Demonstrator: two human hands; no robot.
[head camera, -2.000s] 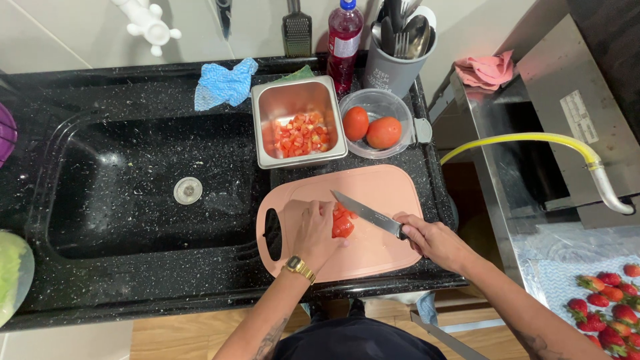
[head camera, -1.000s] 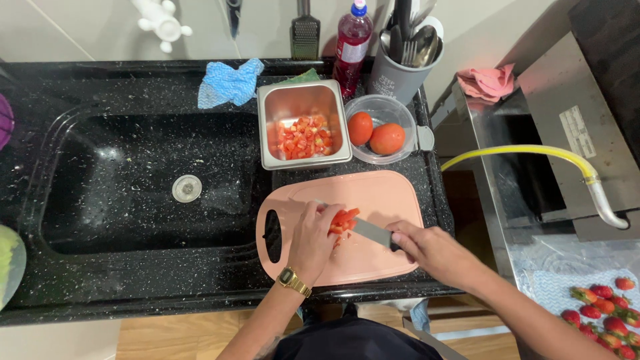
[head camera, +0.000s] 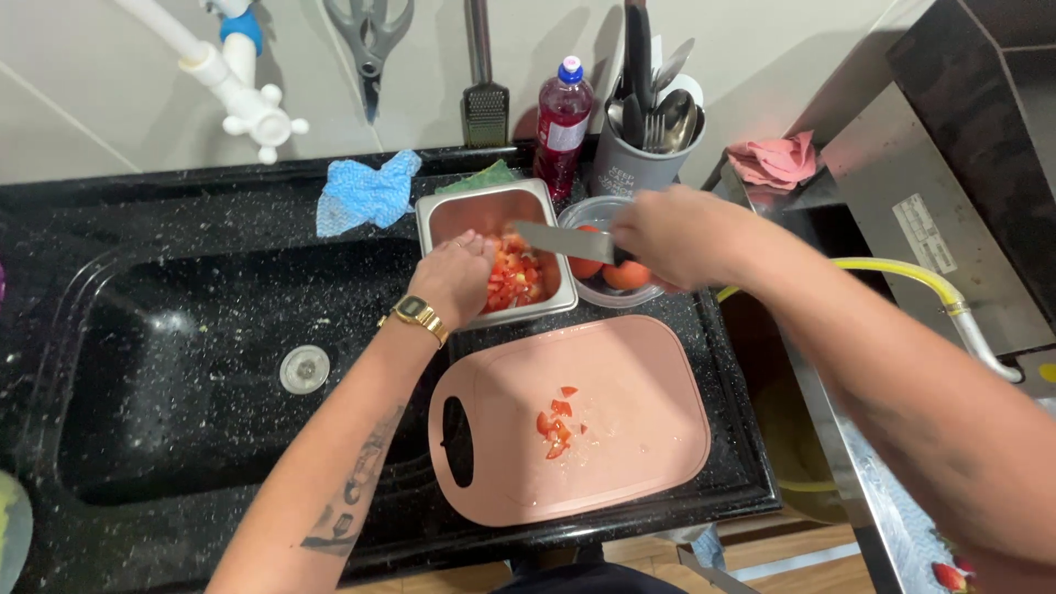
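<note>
My right hand (head camera: 672, 235) grips the black handle of a kitchen knife (head camera: 569, 242), whose blade reaches over a square steel container (head camera: 563, 285) of diced tomato (head camera: 516, 280). At that container's left side is my left hand (head camera: 458, 276), its fingers over the tomato; whether they hold any is hidden. Several cut tomato pieces (head camera: 554, 429) lie on the pink cutting board (head camera: 643, 371) nearer to me. Partly behind my right hand, a clear plastic tub (head camera: 610, 299) holds whole tomatoes (head camera: 627, 275).
A black speckled sink (head camera: 206, 355) lies left of the board. Behind are a blue cloth (head camera: 367, 194), a bottle of red liquid (head camera: 563, 124) and a grey utensil holder (head camera: 639, 165). A yellow hose (head camera: 899, 268) and strawberries (head camera: 949, 575) are at right, with a pink cloth (head camera: 773, 159) at back.
Both hands have moved from the board to the steel container, the right still with the knife. The cut tomato pile on the board is now a few scattered pieces.
</note>
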